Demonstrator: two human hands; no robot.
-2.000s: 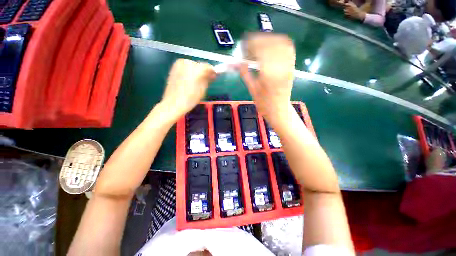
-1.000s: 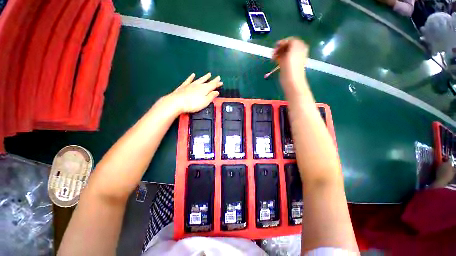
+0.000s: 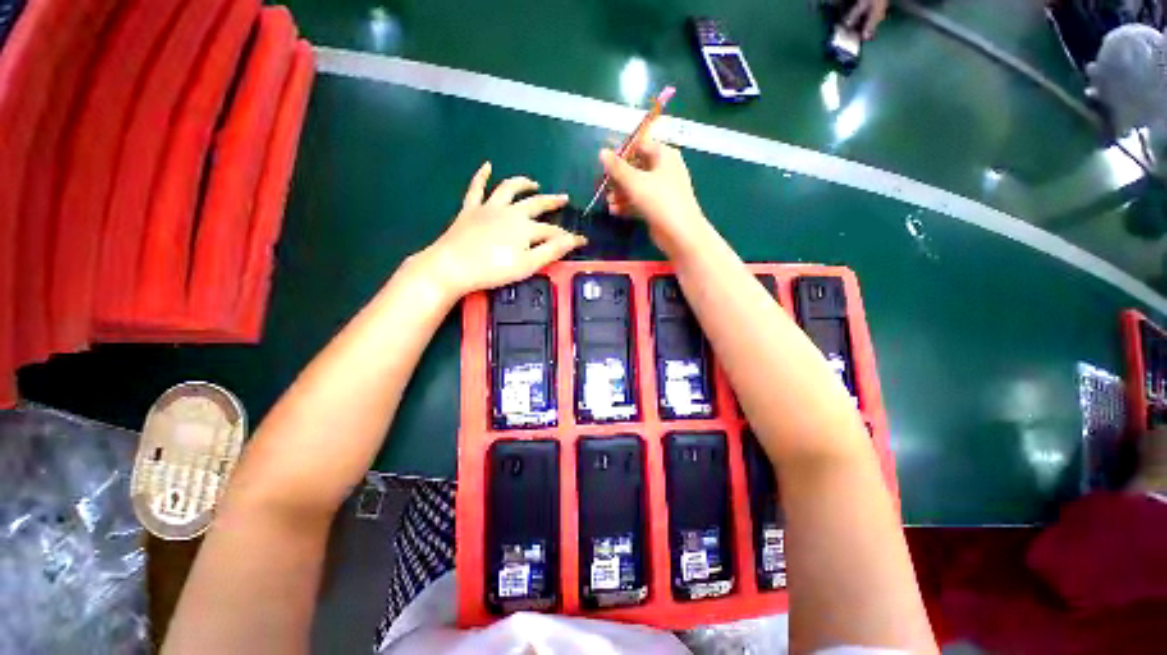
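Observation:
A red-orange foam tray (image 3: 474, 512) lies in front of me with black keypad phones (image 3: 605, 512) in two rows, backs up. My right hand (image 3: 650, 186) holds a thin orange tool (image 3: 646, 119) with a pink end, its pale point down at a dark sheet (image 3: 608, 237) just beyond the tray. My left hand (image 3: 502, 239) lies flat with fingers spread, its fingertips at the sheet's left edge, holding nothing. The small parts on the sheet are too dark to tell. My right forearm covers part of the tray.
Stacked red-orange trays (image 3: 166, 179) stand at left. A cream oval dish (image 3: 188, 461) and clear plastic (image 3: 64, 512) are lower left. A loose phone (image 3: 726, 67) lies beyond the pale line (image 3: 512, 96). Another person's hand (image 3: 870, 15) touches a phone (image 3: 845, 45). Another tray (image 3: 1143, 371) is far right.
My right hand has moved left and towards me, bringing the tool's point to the dark sheet. My left hand stays by the sheet. Another person's hand now shows at the far phone.

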